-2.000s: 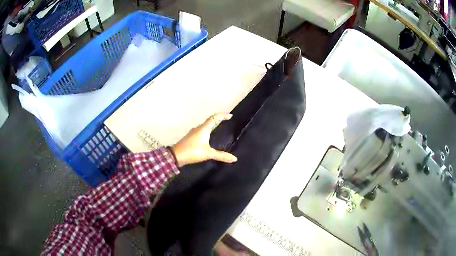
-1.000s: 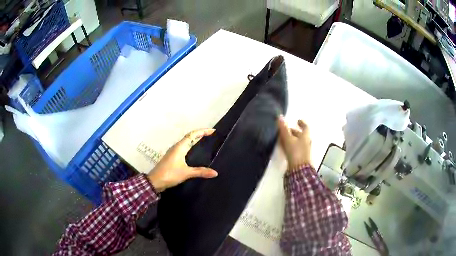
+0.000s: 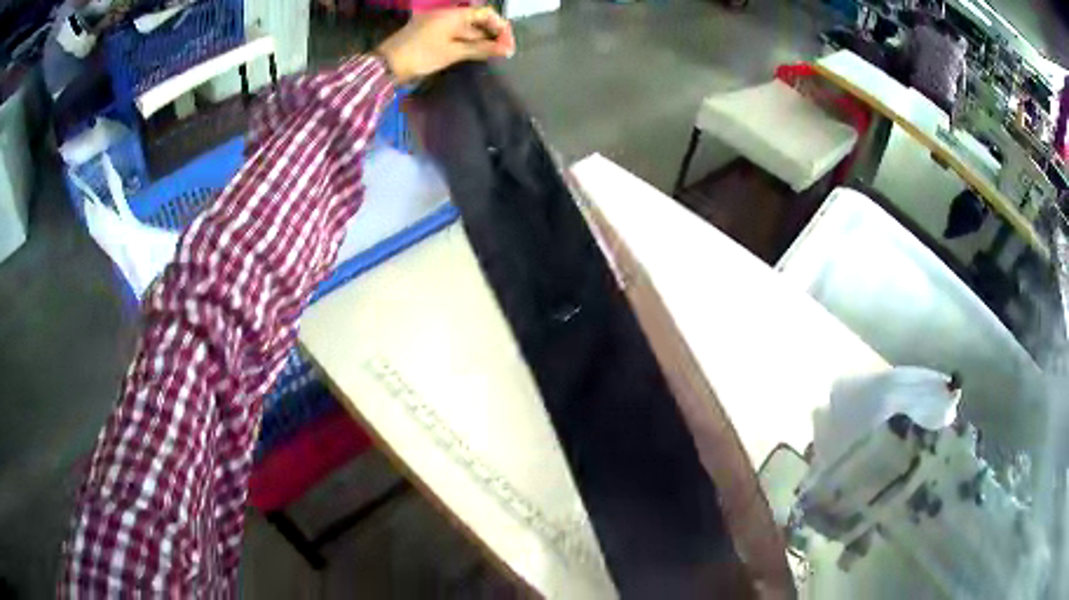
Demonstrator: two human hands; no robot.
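Observation:
The long band point(image 3: 586, 363) hangs from my raised left hand point(image 3: 451, 41) at the top and runs down to the lower edge of the picture. Its black face is towards me, and a strip of the pinkish-brown face point(image 3: 674, 340) shows along its right side. My left hand is closed on the band's upper end, fingers pinched over it. My right hand is not in the picture. The band passes above the white table point(image 3: 434, 352). The sewing machine point(image 3: 903, 481) stands at the lower right with a white cloth point(image 3: 885, 404) on its head, blurred.
The blue basket point(image 3: 387, 240) with pale sheets is left of the table, partly behind my sleeve, above a red stool point(image 3: 311, 463). A large white bin point(image 3: 914, 281) is behind the table. A white-topped stool point(image 3: 774, 129) and another workbench stand farther back.
My left hand has moved up and away, lifting the band's end off the table and stretching it out. My right hand, on the band a second ago, has left the view.

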